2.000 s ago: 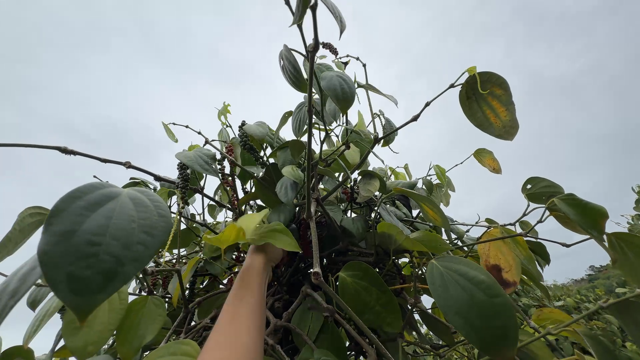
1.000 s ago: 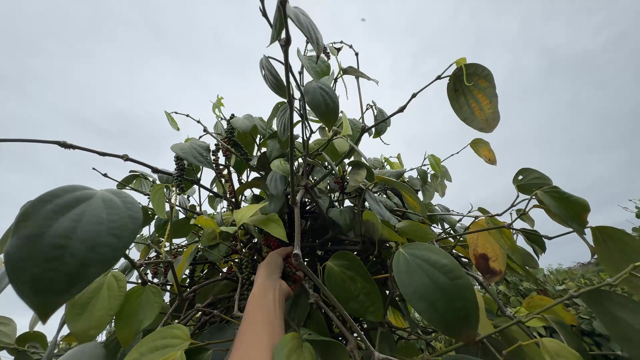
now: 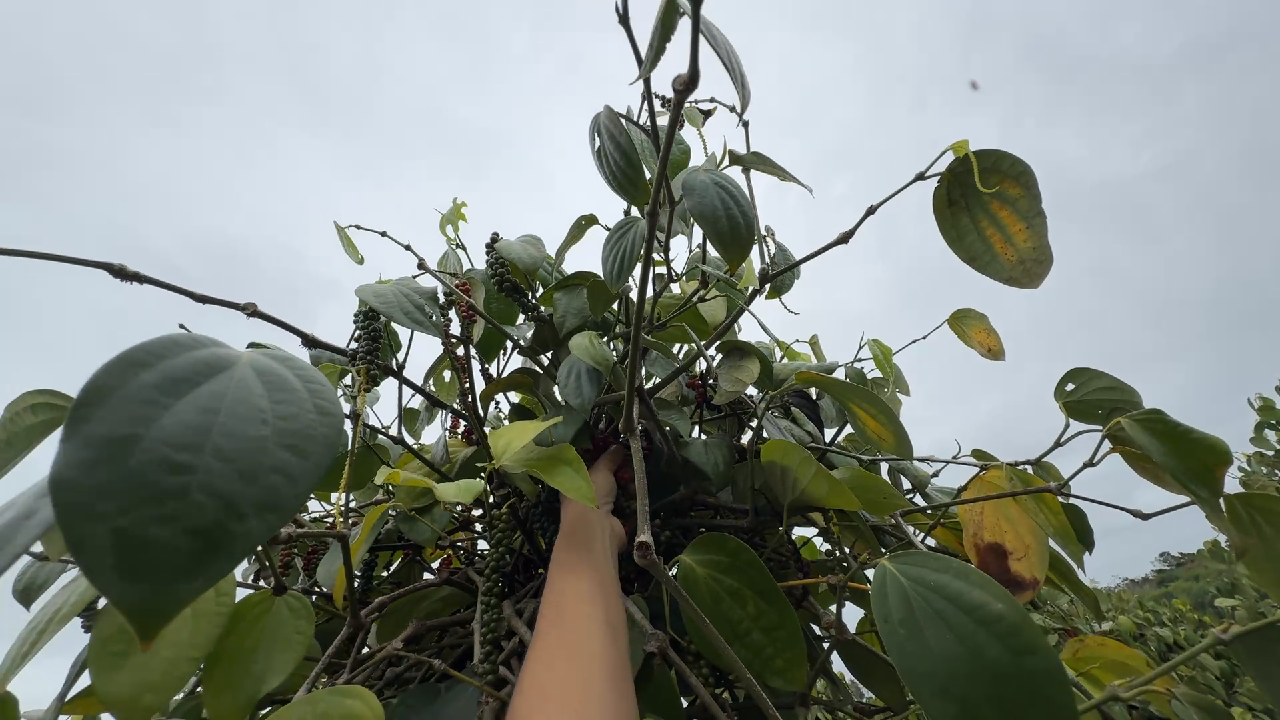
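Observation:
One bare hand (image 3: 600, 497), at the end of a forearm rising from the bottom centre, reaches into the middle of a pepper vine. Which hand it is, the view does not plainly settle. Its fingers go behind leaves and stems among dark red berries, so their grip is hidden. A woody stem (image 3: 641, 480) stands just right of the hand, and yellow-green leaves (image 3: 540, 460) hang at its left. Green pepper spikes (image 3: 497, 580) hang left of the forearm; another green spike (image 3: 368, 345) and a reddish spike (image 3: 463, 315) are higher up. The other hand is out of view.
A large dark leaf (image 3: 195, 470) hangs close at the left. Broad leaves (image 3: 965, 640) and a yellow, brown-tipped leaf (image 3: 1003, 535) are at the right. A bare branch (image 3: 200, 294) crosses from the left edge. Foliage and a hillside (image 3: 1190, 575) lie behind at the lower right.
The hand was beside the central stem a second ago, with more of its back visible; now it reaches higher and deeper into the foliage. The view has shifted slightly.

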